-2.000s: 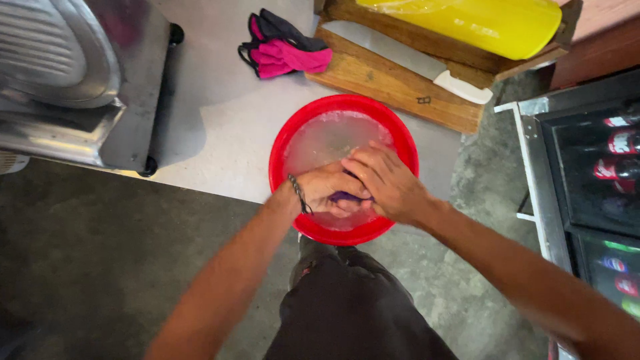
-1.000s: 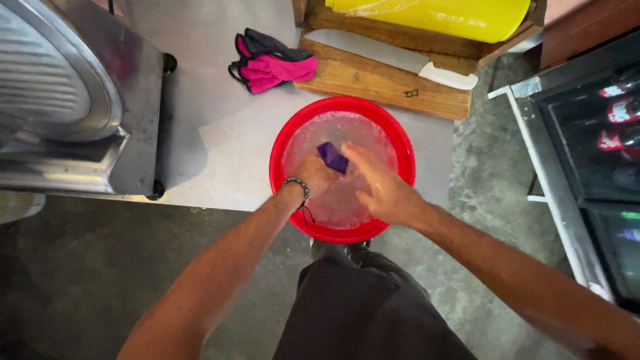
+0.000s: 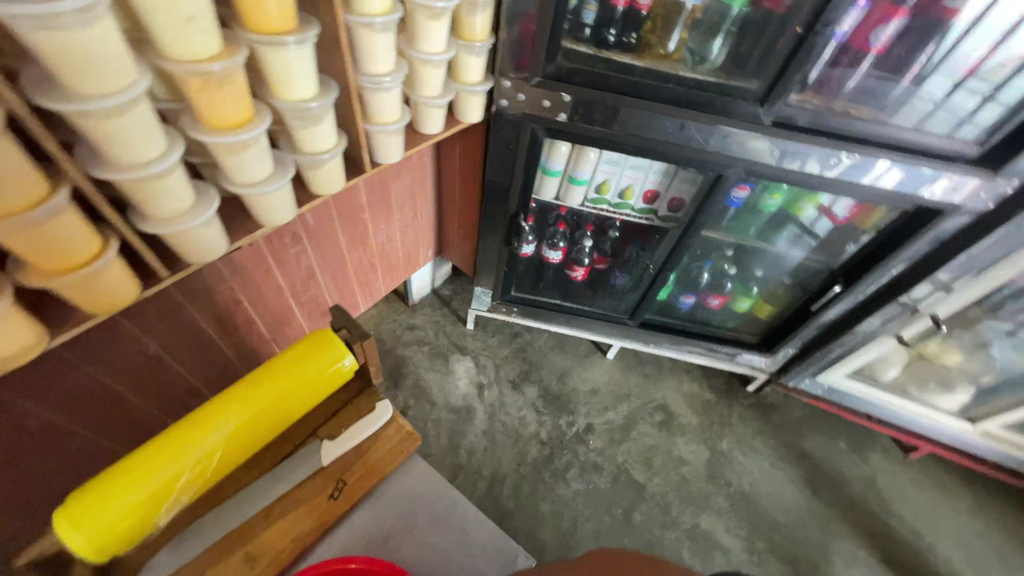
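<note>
At the bottom edge only the rim of the red basin (image 3: 352, 567) shows, on the grey table top (image 3: 416, 512). A blurred patch of skin lies right of it, too little to tell which part of an arm or hand it is. Neither my left hand nor my right hand can be made out, and the purple cloth is out of view. A long knife with a white handle (image 3: 357, 433) rests on a wooden board (image 3: 320, 512), beside a yellow roll of plastic film (image 3: 208, 448) in a wooden holder.
Stacked lidded plastic tubs (image 3: 272, 192) fill shelves at the upper left, above reddish wood panelling (image 3: 264, 280). A black-framed glass-door drinks fridge (image 3: 632, 320) holds bottles and cartons. Concrete floor (image 3: 608, 448) lies between it and the table. Another glass-fronted case (image 3: 944, 360) stands at the right.
The view has swung up and to the right, toward the shelves and fridge. Both hands, seen earlier over the red basin with a purple cloth, have left the picture.
</note>
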